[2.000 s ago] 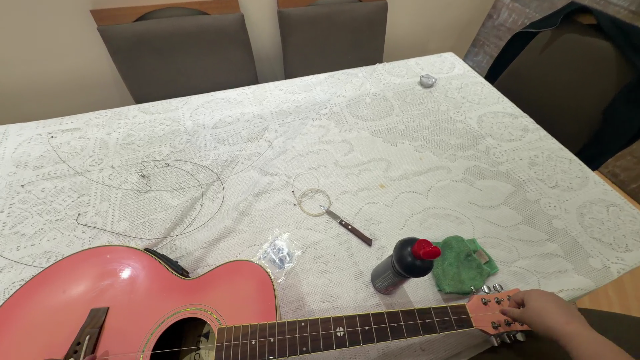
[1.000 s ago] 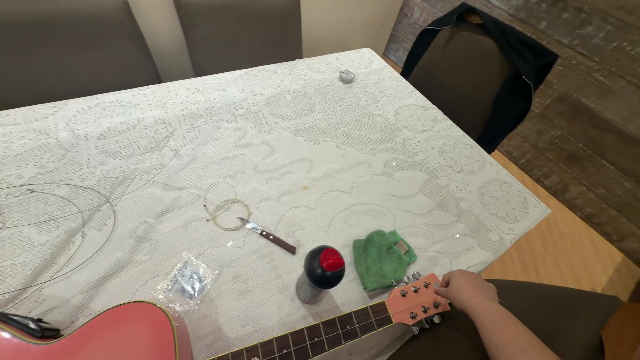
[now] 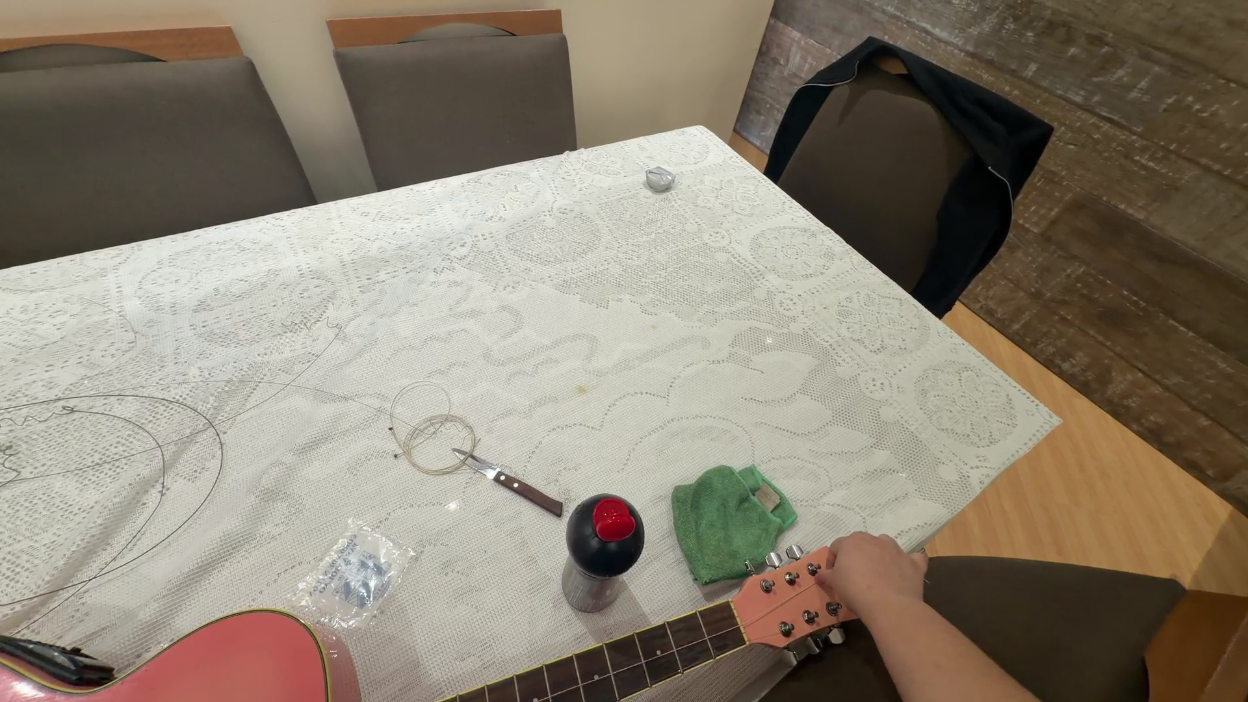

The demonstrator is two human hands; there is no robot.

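Observation:
My right hand (image 3: 871, 577) is at the end of the headstock (image 3: 785, 606) of a pink acoustic guitar (image 3: 249, 658), fingers bent against its upper edge by the metal tuners; whether it grips a peg or a string end is hidden. A thin string runs over the headstock and the dark fretboard (image 3: 624, 663). My left hand is out of view. Just beyond the headstock lies a folded green cloth (image 3: 726, 522). A bottle with a black top and red button (image 3: 604, 551) stands beside the neck.
A small knife (image 3: 526, 493) touches a coiled string (image 3: 439, 444). Loose strings (image 3: 219, 458) spread at the left. A clear plastic bag (image 3: 356, 573) lies near the guitar body, and a small grey object (image 3: 660, 179) at the far corner. Chairs (image 3: 458, 107) surround the lace-covered table (image 3: 624, 390).
The view has swung right and then partly back. My right hand stays at the headstock, its fingers now further around the upper corner. Cloth, bottle and knife lie as before.

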